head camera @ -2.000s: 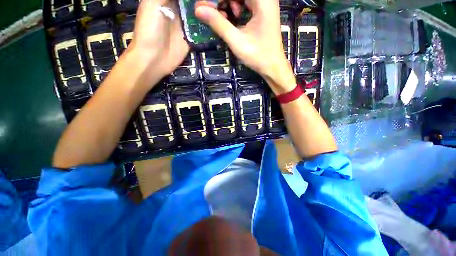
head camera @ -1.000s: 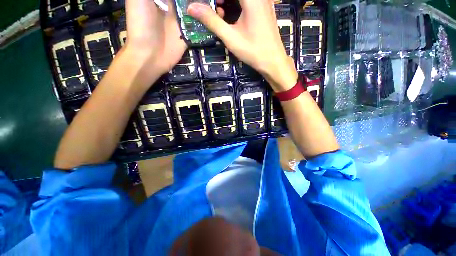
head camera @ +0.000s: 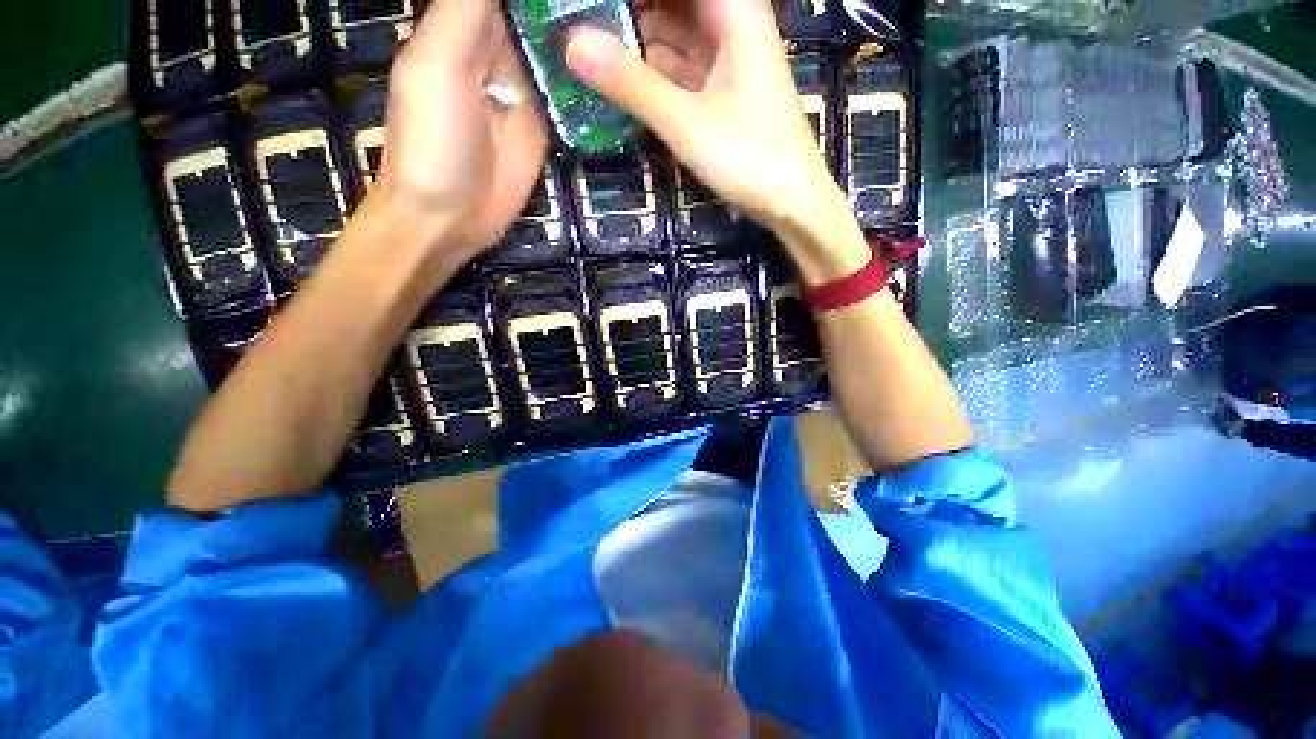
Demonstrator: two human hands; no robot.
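Observation:
A half-assembled unit with a green circuit board face (head camera: 580, 104) is held between my hands at the top of the picture. My left hand (head camera: 469, 123) grips its left edge, with a small white thing at the fingers. My right hand (head camera: 707, 108) is at its right side, the thumb lying on the green face; its other fingertips are partly hidden or cut off by the top edge. Below lies a black assembly tray (head camera: 498, 451) with rows of black phone housings (head camera: 550, 357) with pale frames. A red wrist strap (head camera: 849, 286) is on my right wrist.
Clear blister trays (head camera: 964, 325) with dark and grey parts (head camera: 1104, 108) lie right of the black tray, with a white paper label (head camera: 1179, 257) on them. A pinkish-white heap (head camera: 1259, 166) is farther right. A brown carton (head camera: 449, 523) shows below the bench edge.
The held unit has tilted slightly and its lower dark rim no longer shows. My left hand has turned a little around it. The right thumb has shifted slightly right and down.

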